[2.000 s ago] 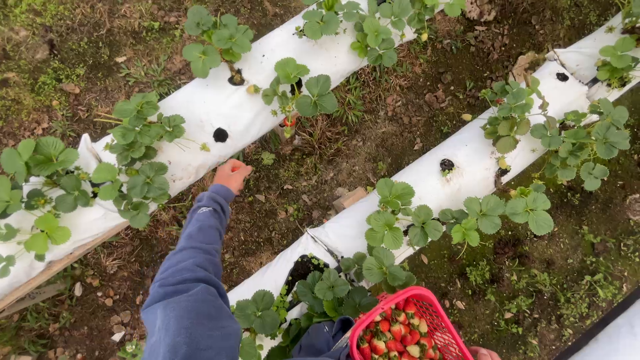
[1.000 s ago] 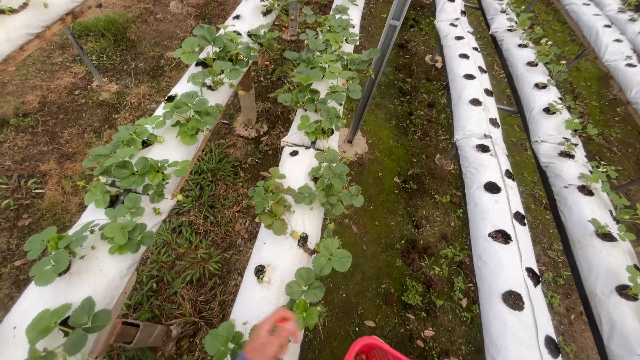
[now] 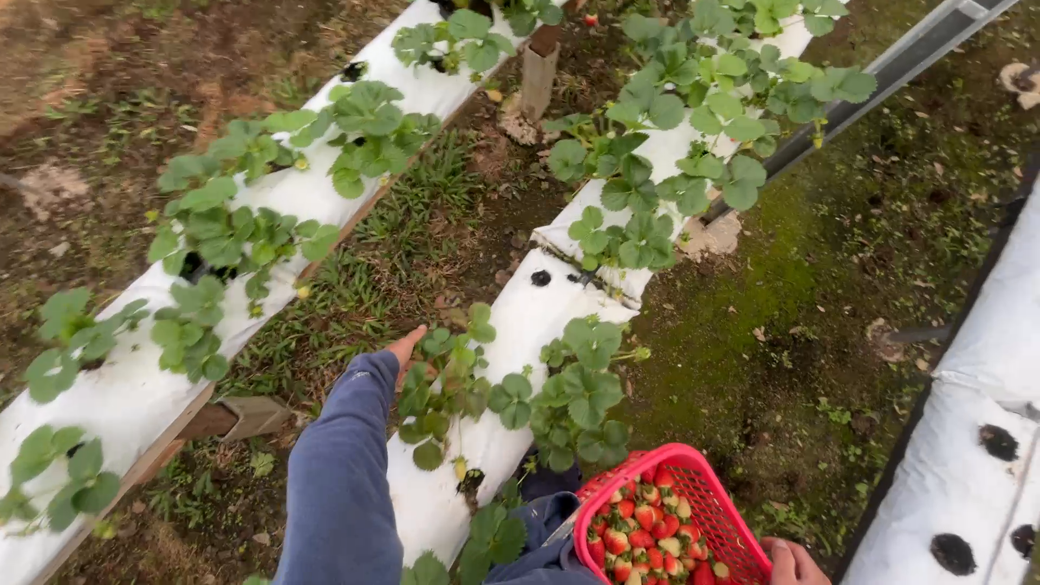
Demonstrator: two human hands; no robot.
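My left hand (image 3: pixel 405 354), in a blue sleeve, reaches to the left edge of a strawberry plant (image 3: pixel 443 390) on the middle white-covered bed (image 3: pixel 520 325). Leaves hide part of its fingers, so I cannot tell whether it holds anything. At the bottom right, my right hand (image 3: pixel 795 562) grips the rim of a pink plastic basket (image 3: pixel 686 463). Red and partly pale strawberries (image 3: pixel 642 520) fill much of the basket, which is close against my body. Below the left hand, a pale unripe strawberry (image 3: pixel 460 469) hangs by a planting hole.
Another white-covered bed (image 3: pixel 122 406) with strawberry plants runs diagonally at left, on wooden supports (image 3: pixel 252 416). A metal post (image 3: pixel 877 89) slants at the upper right. A further white bed with dark holes (image 3: pixel 975 455) lies at right. A red strawberry (image 3: pixel 591 19) shows near the top.
The view has swung over a different stretch of beds. One second ago a hand was over the middle bed with something red at its fingers; now my left hand is among leaves at the bed's left side.
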